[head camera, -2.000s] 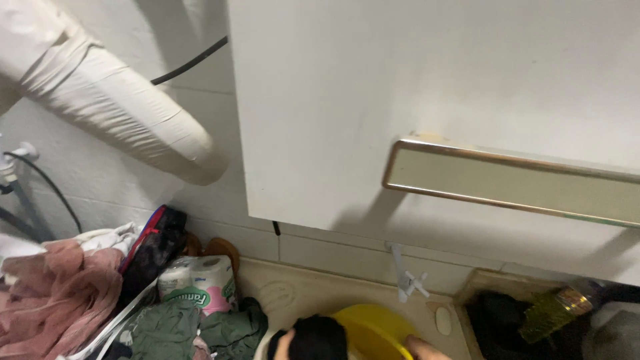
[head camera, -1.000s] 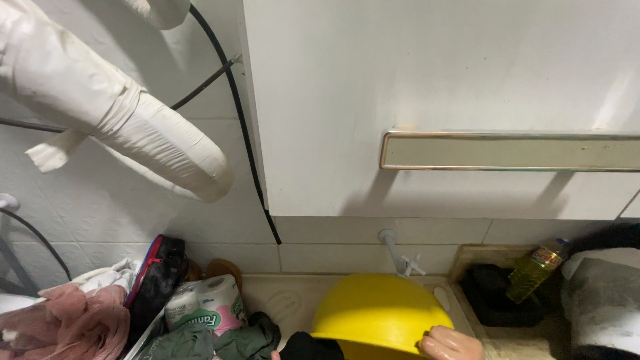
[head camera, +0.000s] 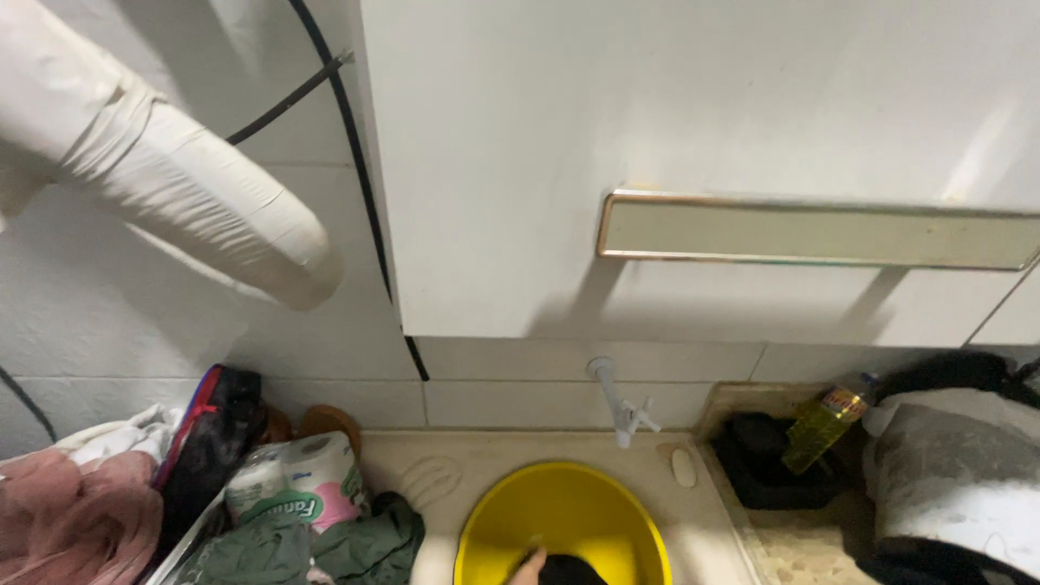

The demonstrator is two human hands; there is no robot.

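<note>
A round yellow plastic basin [head camera: 597, 504] stands in the pale sink at the bottom of the view, below a white plastic tap [head camera: 626, 416]. One hand [head camera: 530, 565], seemingly my left, shows only by its fingers inside the basin, against a black cloth [head camera: 570, 571]; the frame's edge cuts off the rest, so its grip is unclear. My right hand is out of the picture.
A white cabinet with a long handle [head camera: 812, 231] overhangs the sink. Wrapped ducting [head camera: 219, 195] hangs at upper left. Clothes [head camera: 89, 520] and packed paper rolls [head camera: 301, 479] lie left; a bottle of yellow liquid [head camera: 825, 431] stands in a black container [head camera: 772, 487] right.
The yellow basin was tilted with a hand at its right rim one second ago; now it sits with its inside facing up, and that hand is gone from view.
</note>
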